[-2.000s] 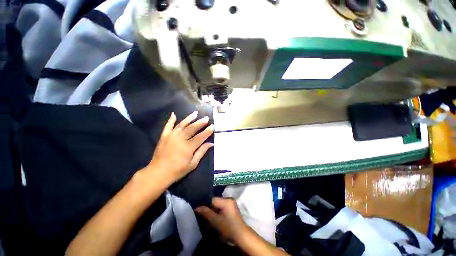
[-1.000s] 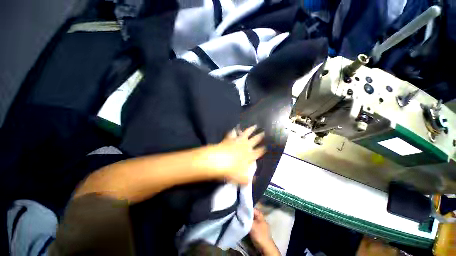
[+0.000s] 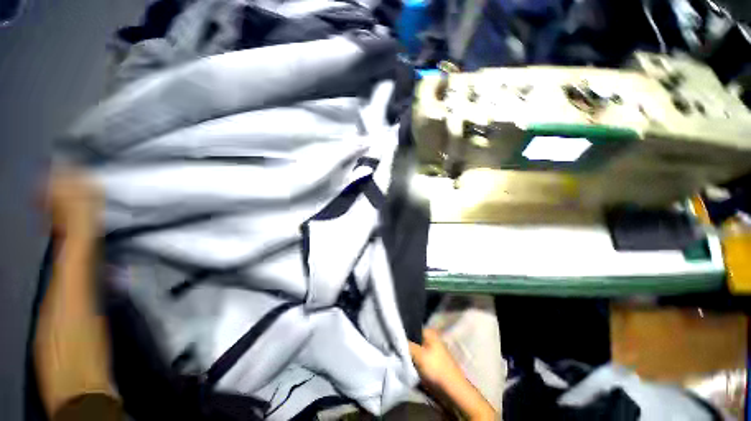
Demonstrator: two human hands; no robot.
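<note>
The garment (image 3: 247,181), pale grey-white inside with black strips, is spread and lifted across the left half of the view. Its black edge panel (image 3: 407,238) runs along its right side, up to the needle area of the sewing machine (image 3: 445,148). My left hand (image 3: 72,197) is at the far left, blurred, at the garment's raised outer edge, with the cloth between its fingers as far as the blur shows. My right hand (image 3: 430,355) is below the table edge, its fingertips closed on the lower end of the black edge. The needle tip is too blurred to make out.
The white table (image 3: 510,247) has a green front edge. A flat black phone-like rectangle (image 3: 650,229) lies on it at right. Below are a brown carton (image 3: 675,341) and grey-white and black cloth (image 3: 618,395). Dark cloth lies behind the machine.
My left hand has moved from the black cloth near the needle to the far left, opening out the pale inside. My right hand stays at the lower edge. The camera view has shifted.
</note>
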